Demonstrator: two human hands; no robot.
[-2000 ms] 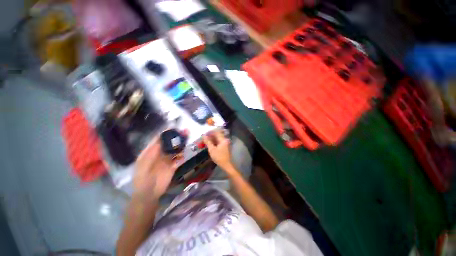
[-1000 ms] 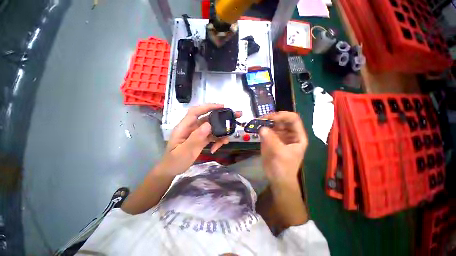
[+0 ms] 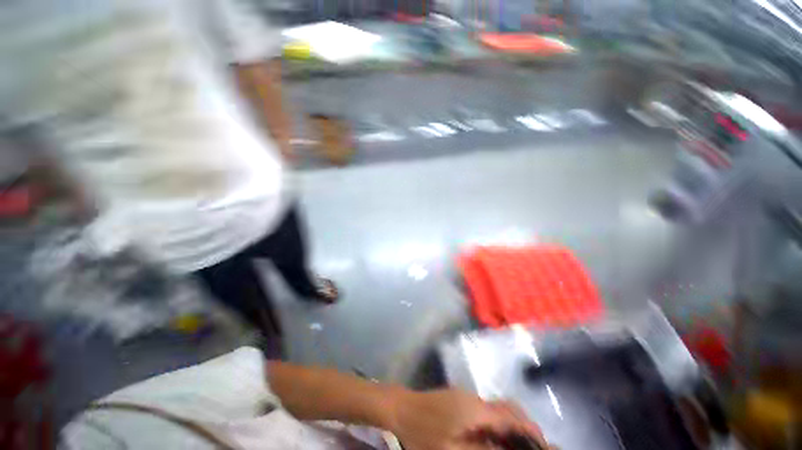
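The picture is strongly blurred. My left hand [image 3: 466, 424] is at the bottom edge, over the near side of the white machine deck [image 3: 479, 356]. Its fingers are closed around a small dark thing [image 3: 521, 440], which looks like the black watch unit and is cut off by the bottom edge. A dark long block or fixture part [image 3: 616, 382] lies on the deck beyond the hand. My right hand is not in view.
Red trays [image 3: 532, 286] lie just beyond the deck. A person in a white top [image 3: 185, 149] and dark trousers stands at the left, close to my sleeve. A blurred yellow part [image 3: 769, 413] is at the lower right.
The view has swung far to the left. The person has come into view, and my right hand, the handheld terminal and the green bench have left it.
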